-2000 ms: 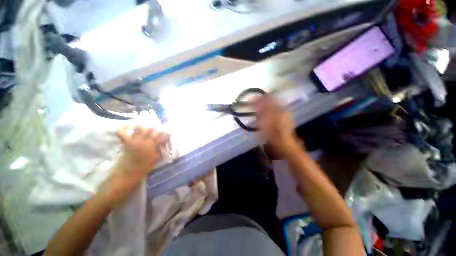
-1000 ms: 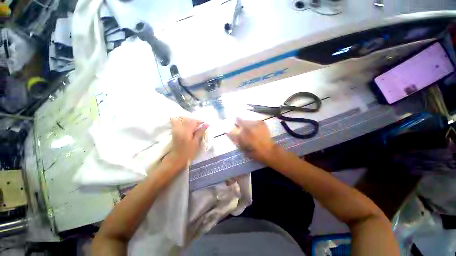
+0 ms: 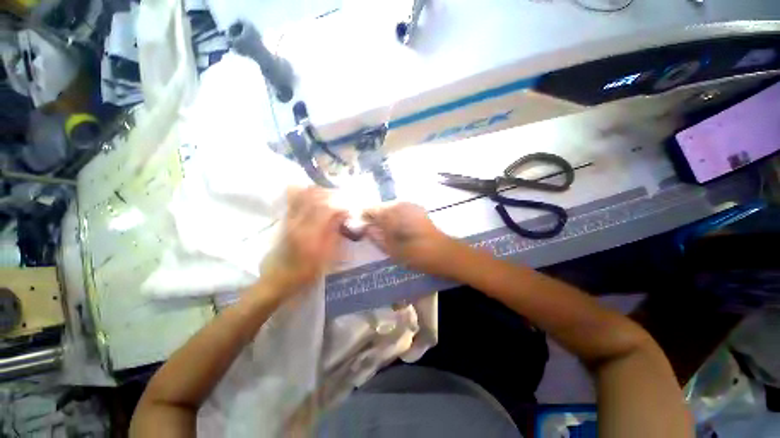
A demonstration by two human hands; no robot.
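Observation:
White cloth lies left of the needle area and hangs over the table's front edge. My left hand holds its edge just in front of the needle area. My right hand is close beside it, fingertips bent in at the cloth edge; glare hides exactly what they pinch. The white sewing machine head, with a blue stripe, stretches to the right. Black-handled scissors lie right of the needle, blades pointing left.
A smartphone with a lit pink screen lies at the right. A grey measuring strip runs along the front table edge. A blue basket is at the bottom right. Cut pieces are heaped at the top left. A yellow-beige machine part stands far left.
My right hand has left the scissors, which now lie on the table, and moved left to my left hand. Both hands are now closer together at the cloth. The view has shifted.

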